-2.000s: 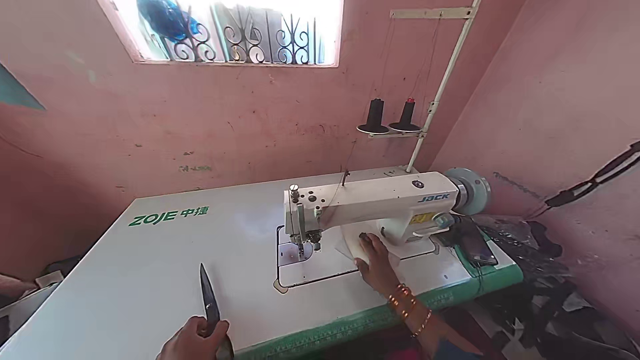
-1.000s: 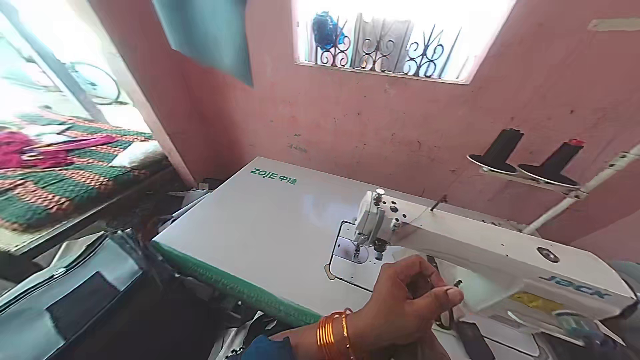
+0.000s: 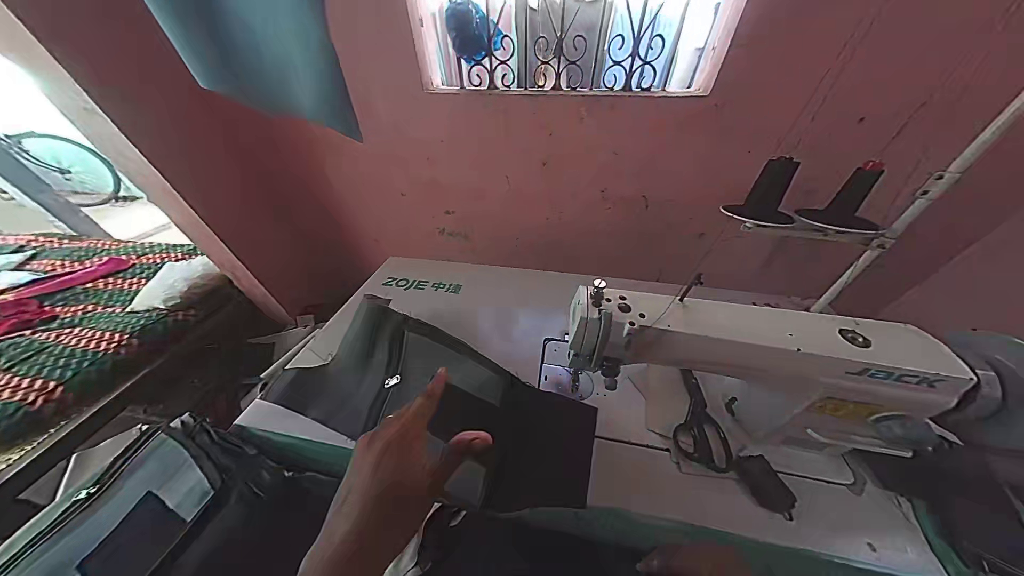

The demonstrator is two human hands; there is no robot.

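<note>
My left hand [image 3: 412, 452] rests on a dark fabric piece [image 3: 544, 440], index finger extended and thumb apart. The piece has a grey panel and a zipper with a metal pull [image 3: 392, 382], and lies on the white sewing table [image 3: 496, 296] left of the needle area. My right hand [image 3: 696, 558] shows only as a blurred part at the bottom edge, near dark cloth; its fingers are hidden. A white Jack sewing machine [image 3: 768, 344] stands at the right. Black-handled scissors [image 3: 702, 436] lie under its arm, beside a small dark object [image 3: 766, 486].
Dark bag-like pieces with zippers [image 3: 160, 496] are heaped at the lower left. Two black thread cones [image 3: 772, 188] sit on a stand behind the machine. A patterned cover [image 3: 96, 336] lies beyond the left opening. Dark cloth [image 3: 960, 488] is at the right.
The scissors, held in my left hand two seconds ago, now lie under the machine arm. The dark zippered piece has come onto the table under my left hand. The view has swung left.
</note>
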